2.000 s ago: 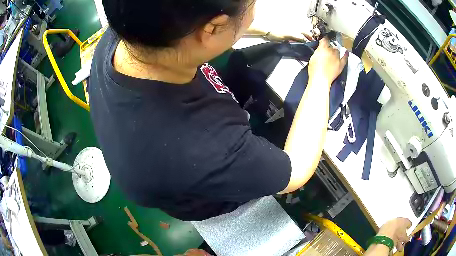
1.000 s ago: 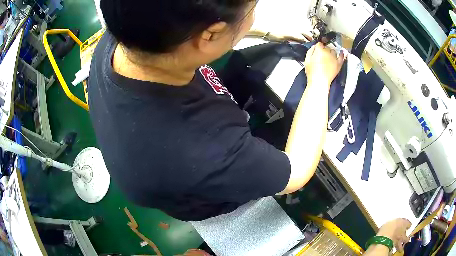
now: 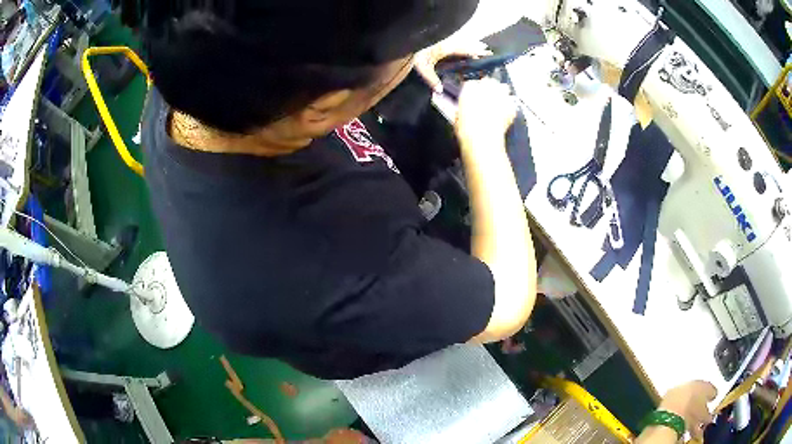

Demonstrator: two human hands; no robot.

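My right hand (image 3: 689,406), with a green band at the wrist, rests at the table's lower right corner; its fingers are not clear. A skin-coloured sliver at the bottom edge may be my left hand (image 3: 349,436), cut off and blurred. A seated person in a dark T-shirt holds dark cloth (image 3: 478,65) in both hands, left of the white sewing machine (image 3: 695,143). Black-handled scissors (image 3: 584,184) lie on the white table (image 3: 608,303). Dark fabric strips (image 3: 644,195) lie fanned beside them. A dark band (image 3: 643,62) hangs over the machine arm.
A grey speckled board (image 3: 434,395) and a yellow frame (image 3: 586,403) are low in front. A white round base (image 3: 162,299) stands on the green floor at left. Another yellow tube frame (image 3: 108,108) is at upper left. Papers lie beside my right hand.
The seated person's hands have moved left with the cloth, away from the needle area, and the head has leaned forward. The scissors are now uncovered. My right hand has stayed in place.
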